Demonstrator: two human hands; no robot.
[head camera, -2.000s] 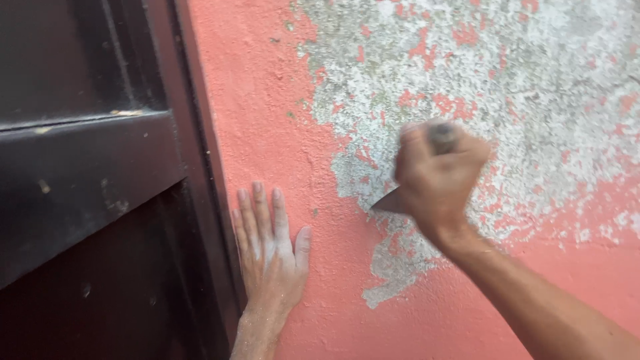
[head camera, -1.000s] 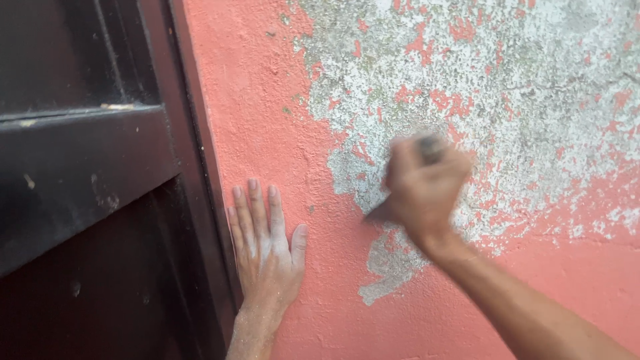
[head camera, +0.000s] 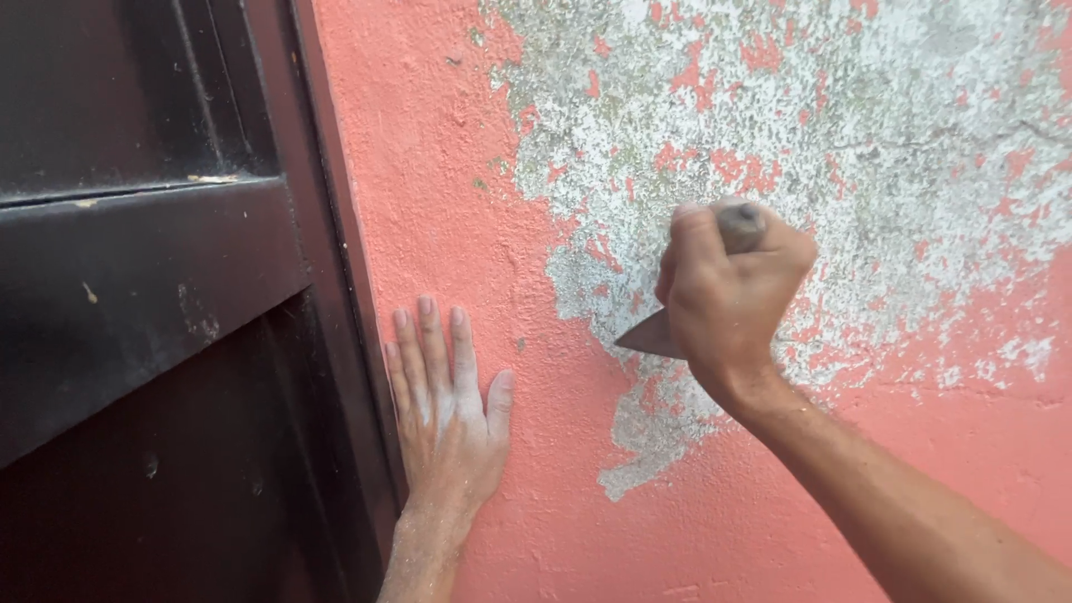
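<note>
My right hand (head camera: 733, 285) is closed around the dark handle of a scraper (head camera: 655, 337). Its pointed metal blade sticks out to the left below my fist, with the tip at the border between coral paint and the bare patch; most of the tool is hidden by the hand. The wall (head camera: 553, 519) carries coral paint, and a large grey-white patch (head camera: 620, 126) shows where paint is gone, with coral flecks left in it. My left hand (head camera: 448, 410), dusted white, lies flat on the painted wall left of the scraper, fingers apart and pointing up.
A dark brown panelled door (head camera: 142, 276) with a glossy surface and small chips fills the left side. Its frame (head camera: 335, 251) runs down close beside my left hand. A thin crack (head camera: 963, 138) crosses the bare patch at the upper right.
My right hand, blurred in both earlier frames, still grips the scraper near the same edge of the patch. The left hand stays flat on the wall.
</note>
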